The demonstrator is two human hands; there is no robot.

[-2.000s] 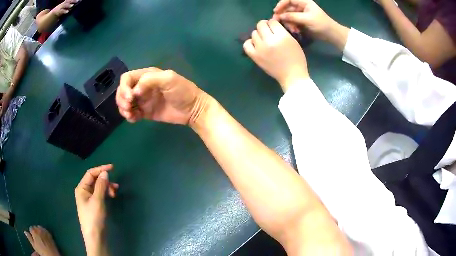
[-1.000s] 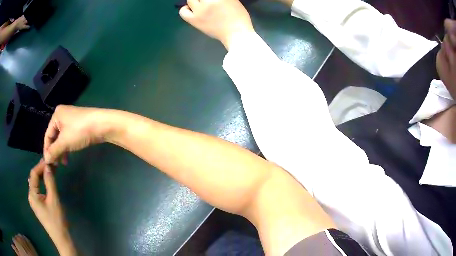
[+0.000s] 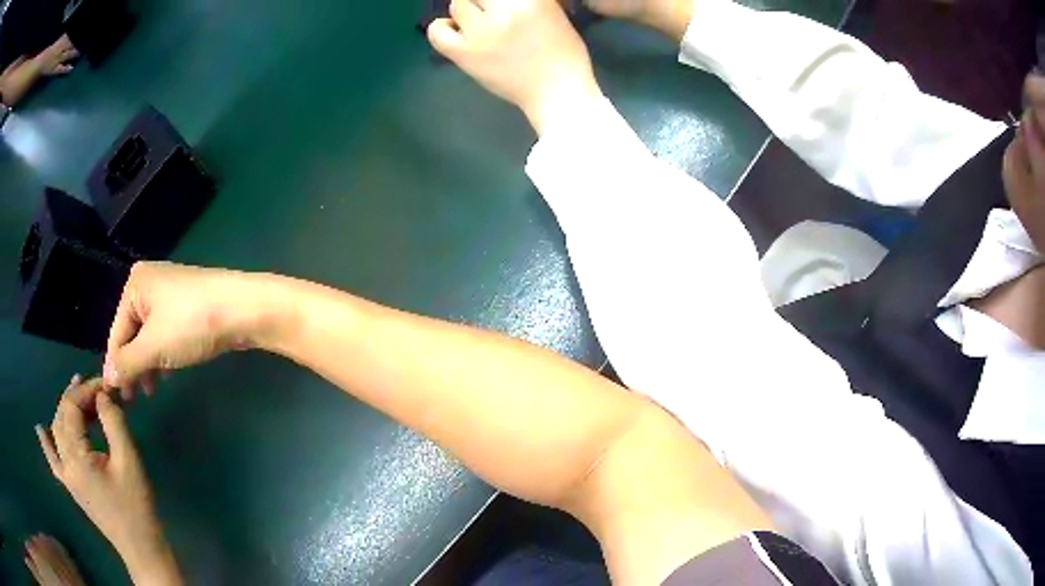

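My right hand (image 3: pixel 172 326) reaches in from the lower right on a bare forearm, its fingers bent down and fingertips close together. My left hand (image 3: pixel 103 469) is below it at the left, fingers curved upward. The fingertips of both hands meet or nearly meet. No held thing can be made out; something small may be hidden between them. Just beyond my right hand stand two black boxes side by side, a nearer one (image 3: pixel 75 280) and a farther one (image 3: pixel 155 183), each with a shaped cut-out in its top.
A white-sleeved neighbour (image 3: pixel 688 298) sits close on the right, one hand (image 3: pixel 521 52) over a dark thing at the top edge. Another person's hand (image 3: pixel 52 561) is at the lower left corner, and one more (image 3: pixel 52 57) at the upper left near a dark box (image 3: pixel 97 29). The green tabletop (image 3: pixel 344 229) is glossy.
My right hand has come down from beside the boxes to my left hand's fingertips. The view has shifted, so the boxes sit farther left. In the last second little has moved.
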